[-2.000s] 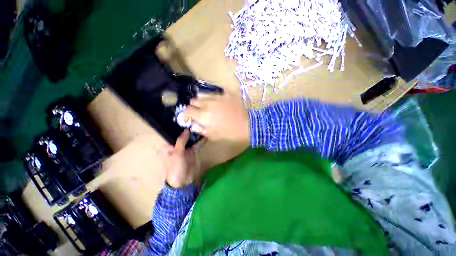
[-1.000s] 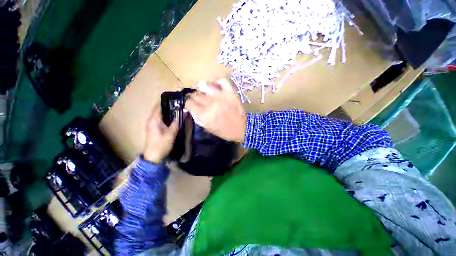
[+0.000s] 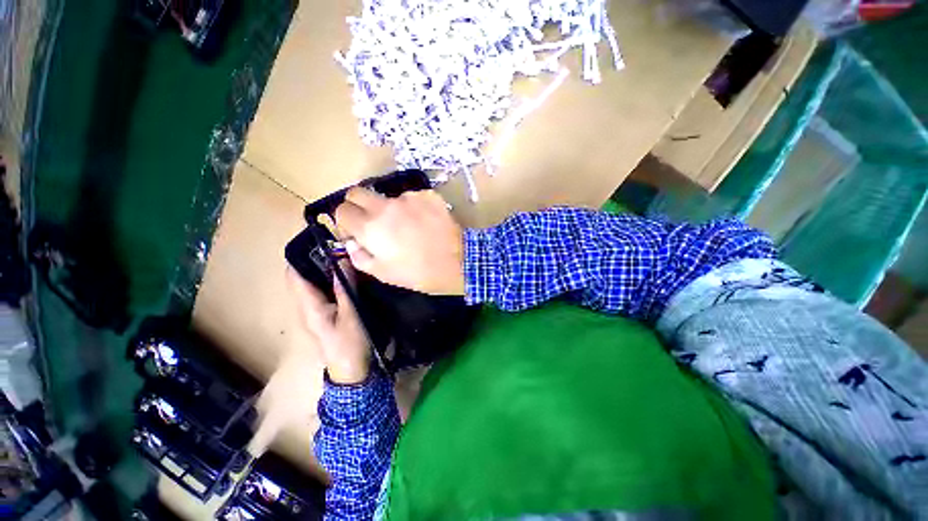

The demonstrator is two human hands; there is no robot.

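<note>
A black plastic housing lies on the tan cardboard in front of the green apron, partly hidden by both hands. My left hand holds its left side, thumb along the edge. My right hand is over its upper end, fingertips pinched at a small pale part by the opening; the part's shape is too small to tell. A heap of small white parts lies just beyond the hands.
Several black housings with shiny round spots stand at lower left. The green belt runs along the left. A small cardboard box with dark contents sits at upper right, beside a translucent green bin.
The view has shifted, so the pile sits further left. The right hand has moved from near the pile's edge down to the housing's opening. The left hand still holds the housing's left side.
</note>
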